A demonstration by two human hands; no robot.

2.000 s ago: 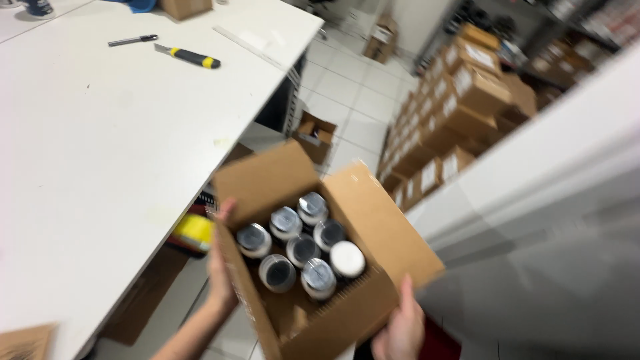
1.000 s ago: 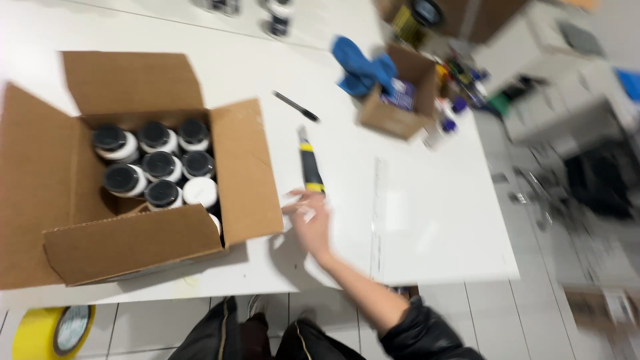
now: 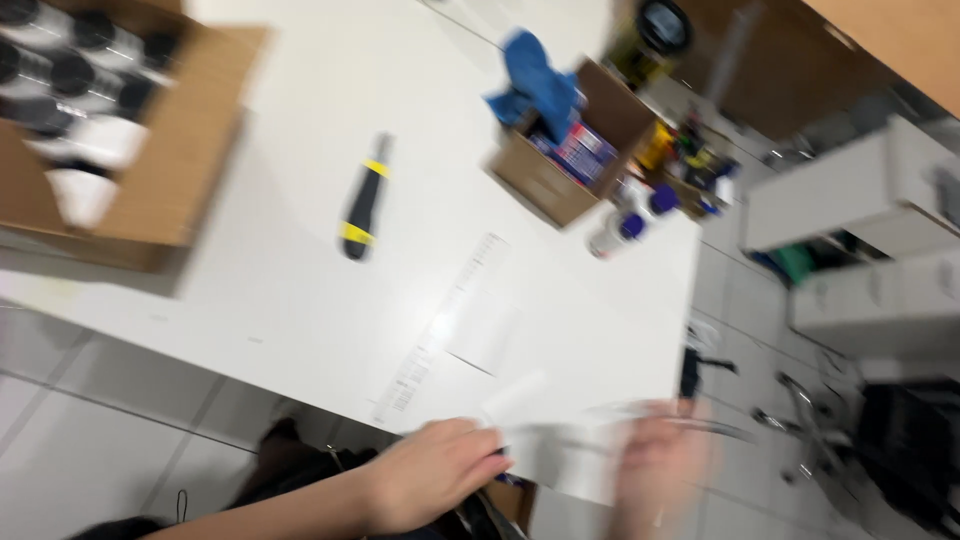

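Observation:
My left hand [image 3: 442, 472] is at the front edge of the white table, its fingers curled around a small dark thing, perhaps a pen. My right hand [image 3: 660, 457] is blurred near the table's right corner; a thin, long blurred thing lies across its fingers, and I cannot tell what it is. A small white paper [image 3: 516, 397] lies close to my left hand. Left of it a clear ruler [image 3: 439, 326] rests flat on the table. The black and yellow utility knife [image 3: 365, 199] lies farther back. At the upper left stands an open cardboard box [image 3: 202, 135] holding several bottles [image 3: 94, 71].
A small cardboard box [image 3: 544, 180] with a blue cloth [image 3: 536, 79] stands at the back right, beside purple-capped bottles [image 3: 615, 234]. Past the table's right edge are a white drawer cabinet [image 3: 877, 292] and a wheeled chair [image 3: 911, 442] on the tiled floor.
The view has swung right. My right hand, near the utility knife one second ago, is now at the table's right corner. My left hand has come into view. The pen no longer lies beside the knife.

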